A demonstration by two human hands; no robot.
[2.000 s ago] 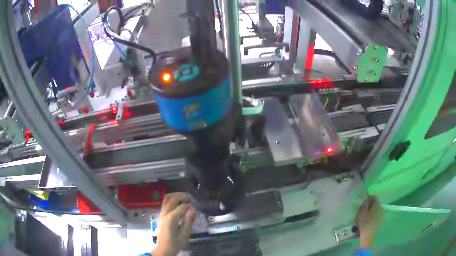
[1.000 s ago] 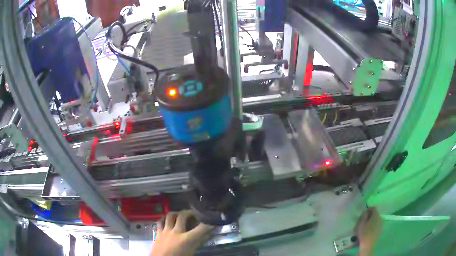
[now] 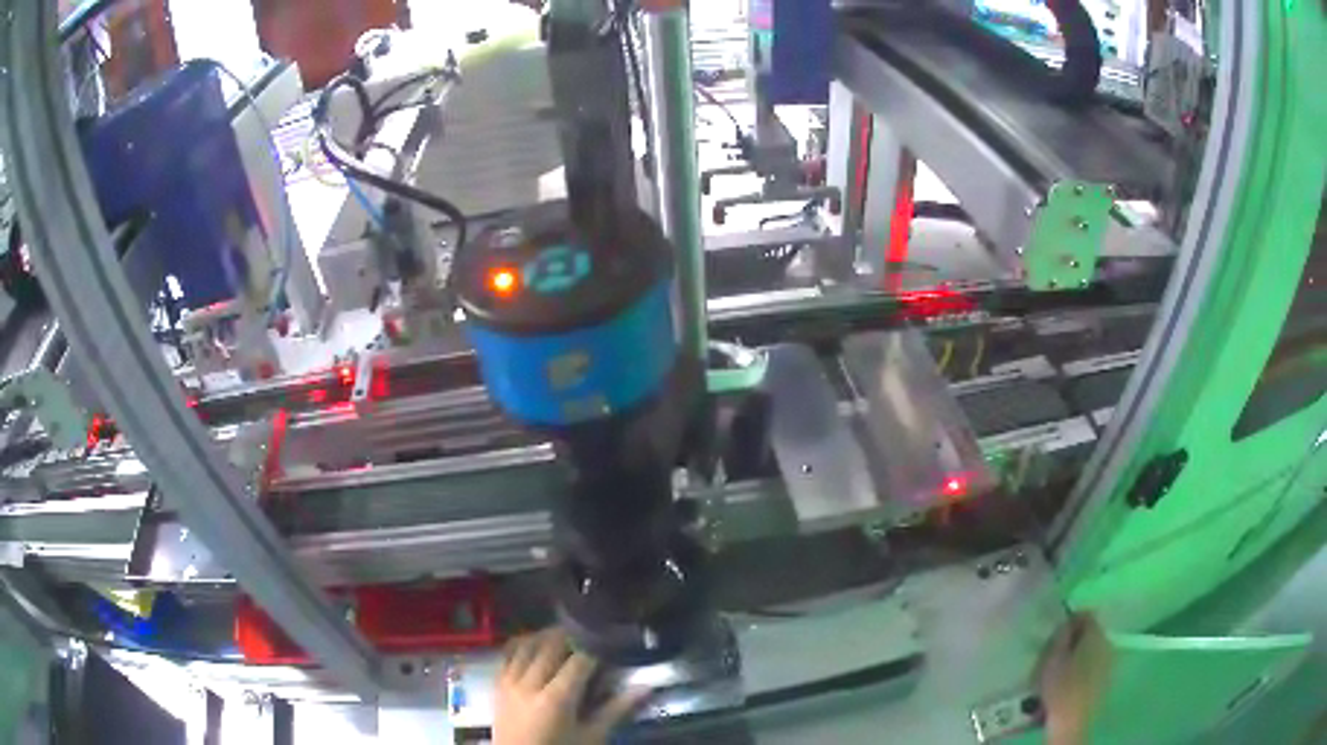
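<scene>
My left hand (image 3: 550,696) is at the bottom centre, its fingers bent at the left end of the silver metal fixture (image 3: 677,687). Its fingertips are close under the black camera cylinder with the blue band (image 3: 575,364); whether they hold a small part cannot be told. The cylinder's round black lower end (image 3: 633,604) hangs over the fixture and hides part of it. My right hand (image 3: 1073,678) is at the lower right, blurred, beside the small silver switch plate (image 3: 1004,716); its fingertips and any grip are unclear.
A red bin (image 3: 422,619) lies behind the bench, left of the cylinder. Two slanted metal plates (image 3: 910,415) stand right of it. Conveyor rails (image 3: 422,502) cross behind. Frame posts rise at left (image 3: 138,357) and right (image 3: 1172,313). A pale green panel (image 3: 1201,684) is by my right hand.
The silver fixture and my left hand have shifted right under the cylinder since the last frame. Earlier, the dark block behind the slide left view. My right hand has stayed by the switch plate.
</scene>
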